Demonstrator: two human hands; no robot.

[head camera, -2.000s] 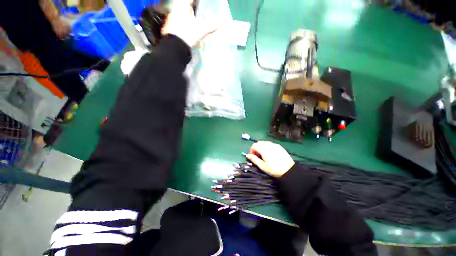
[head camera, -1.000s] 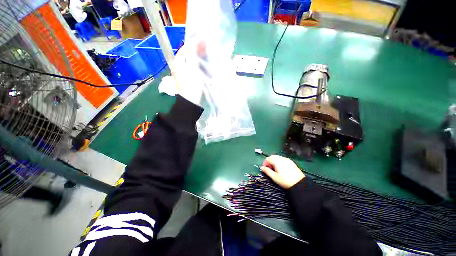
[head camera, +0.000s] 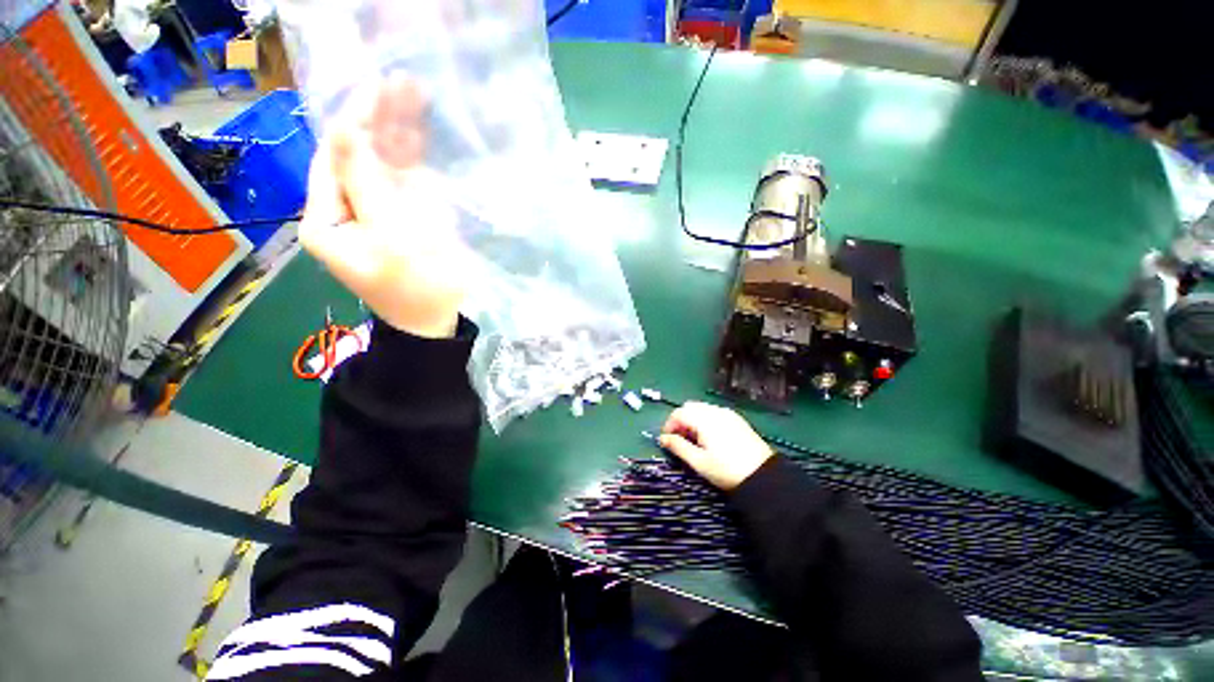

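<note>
My left hand [head camera: 386,247] grips the large clear plastic bag [head camera: 466,147] and holds its upper part raised. The bag's lower end lies on the green bench with many small silver and white connectors inside; several loose connectors [head camera: 599,390] lie just outside its lower edge. My right hand [head camera: 712,444] rests at the cable bundle [head camera: 879,526], fingertips closed on one cable end. A fitted cable end [head camera: 651,394] lies just above that hand. The other cables' stripped, coloured tips [head camera: 606,513] point left.
The black bench press [head camera: 799,313] stands beyond my right hand. A dark block [head camera: 1065,400] stands at the right. Orange-handled scissors [head camera: 324,350] lie at left. A white plate [head camera: 622,159] lies behind the bag. A fan [head camera: 60,293] stands off the bench's left side.
The bag is raised and tilted from where it lay flat, and connectors now lie loose at its lower end. My left hand has come back towards me. My right hand stays at the cables.
</note>
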